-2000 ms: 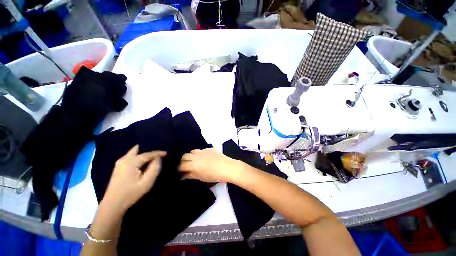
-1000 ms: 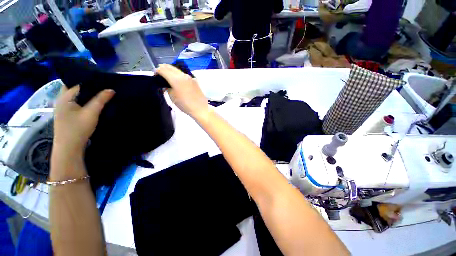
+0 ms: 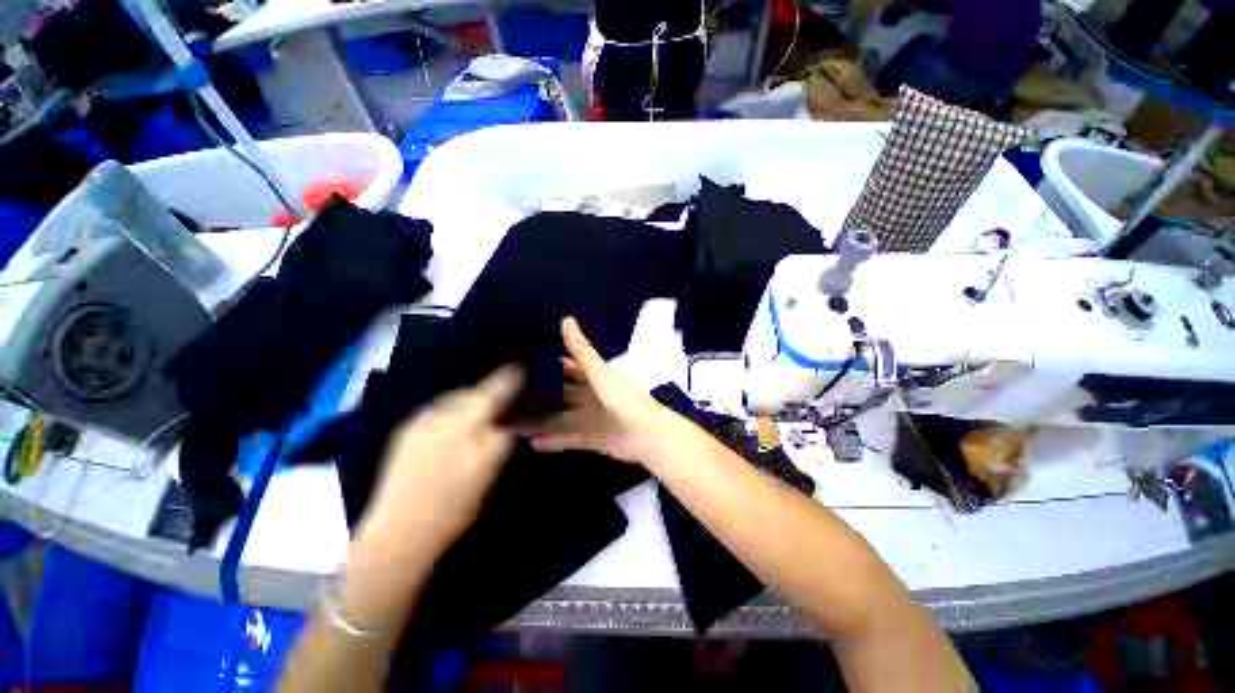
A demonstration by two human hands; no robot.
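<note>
Black cut pieces [image 3: 542,528] lie overlapping on the white table left of the sewing machine [image 3: 921,318]. One black panel [image 3: 582,271] stretches from my hands back toward the bundle of black pieces [image 3: 752,251] behind the machine head. My left hand [image 3: 440,467] is blurred over the cloth, and its fingertips are hard to make out against the black. My right hand [image 3: 596,406] is beside it, thumb raised, with its fingers at the cloth; whether it grips cannot be told. A small black cut piece [image 3: 704,542] lies by the needle area, partly under my right forearm.
A heap of black cloth [image 3: 305,318] lies at left beside a grey machine [image 3: 102,339]. Checked cloth [image 3: 935,169] hangs behind the head. An orange-yellow packet [image 3: 995,460] sits under the machine arm. A white tub [image 3: 501,156] is behind. A person [image 3: 650,61] stands beyond.
My hands have come back from the heap at far left to the pieces in front of me. A black panel now lies across the table behind them. The view has tilted down.
</note>
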